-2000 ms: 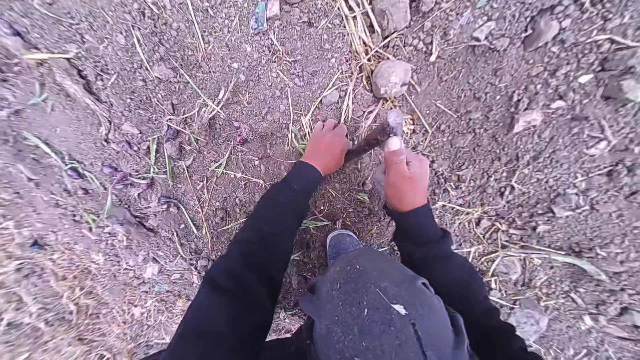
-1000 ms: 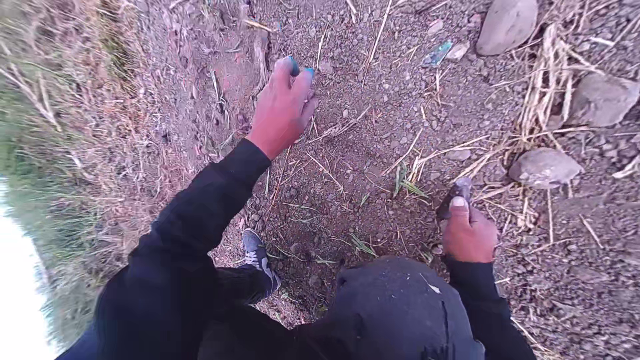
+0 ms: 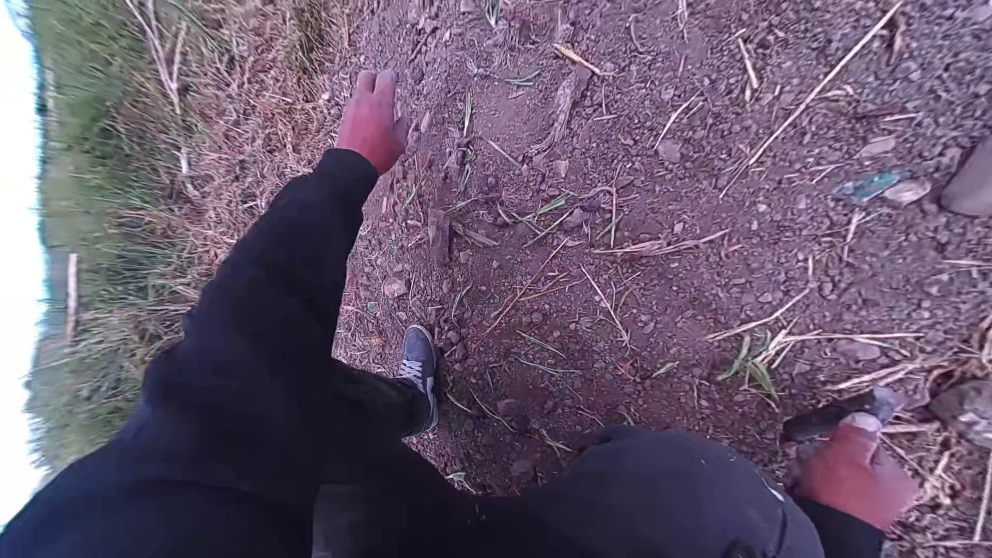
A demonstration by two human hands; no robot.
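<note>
My left hand (image 3: 374,120) reaches out over the soil at upper left, fingers extended toward the top of the view; nothing shows in it, though its palm side is hidden. Down at the lower right, my right hand (image 3: 856,474) grips a dark, short object (image 3: 828,417) with a grey rounded end, the thumb pressed near that end. What the object is cannot be told. Dry straw and a grey stone (image 3: 965,407) lie just beside the right hand.
Rough brown soil (image 3: 666,209) bears dry stalks and green grass blades. A blue-green scrap (image 3: 869,186) and a larger stone (image 3: 970,182) lie at the right. My shoe (image 3: 418,368) stands low centre-left. Tall grass (image 3: 116,178) borders the left side.
My left hand was beside the right hand at the dark object, then moved away to the left. The right hand keeps hold of the object. The view has swung left, bringing in the grass.
</note>
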